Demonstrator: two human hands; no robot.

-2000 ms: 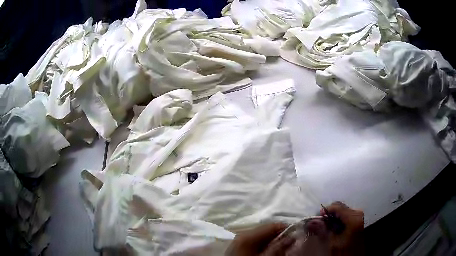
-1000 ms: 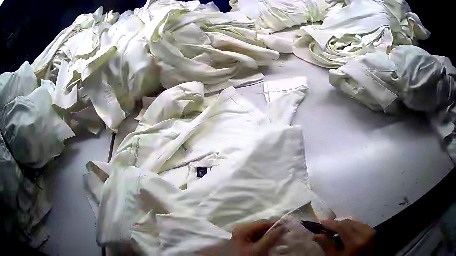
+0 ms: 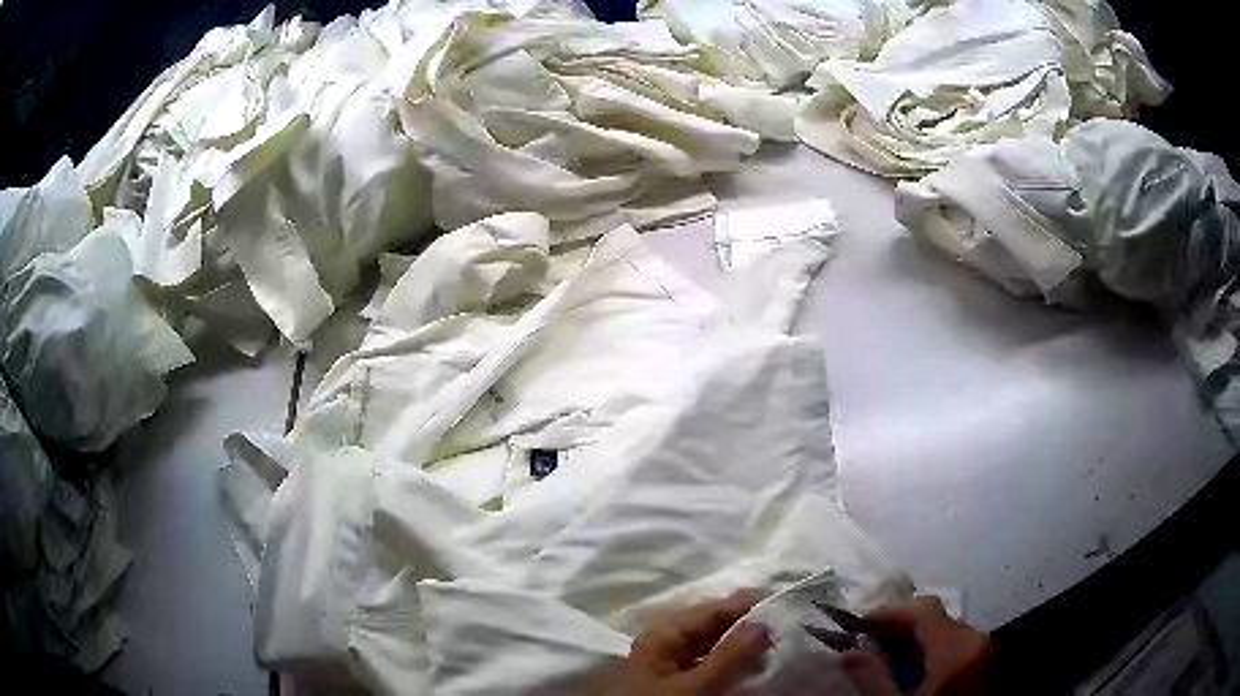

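Note:
An off-white garment (image 3: 666, 476) lies spread and folded on the white table in front of me, with a small dark label (image 3: 543, 464) near its middle. My left hand (image 3: 700, 646) is at the lower edge of the picture and pinches the garment's near edge. My right hand (image 3: 918, 650), partly cut off by the lower edge, holds dark thread snips (image 3: 840, 630). Their two blades are apart and point left at the cloth edge beside my left fingers. Any thread between the blades is too fine to see.
A large heap of off-white garments (image 3: 544, 116) lies along the back of the table (image 3: 979, 408). More piled cloth (image 3: 952, 102) is at the back right, with a bundled grey-white lump (image 3: 1135, 204) beside it. Another bundle (image 3: 89, 340) is at the left edge. A cuff-like end (image 3: 775, 231) points away.
The garment edge in my left hand has been raised and shifted. The snips, closed-looking one second ago, now show two parted blades. The piles look unchanged.

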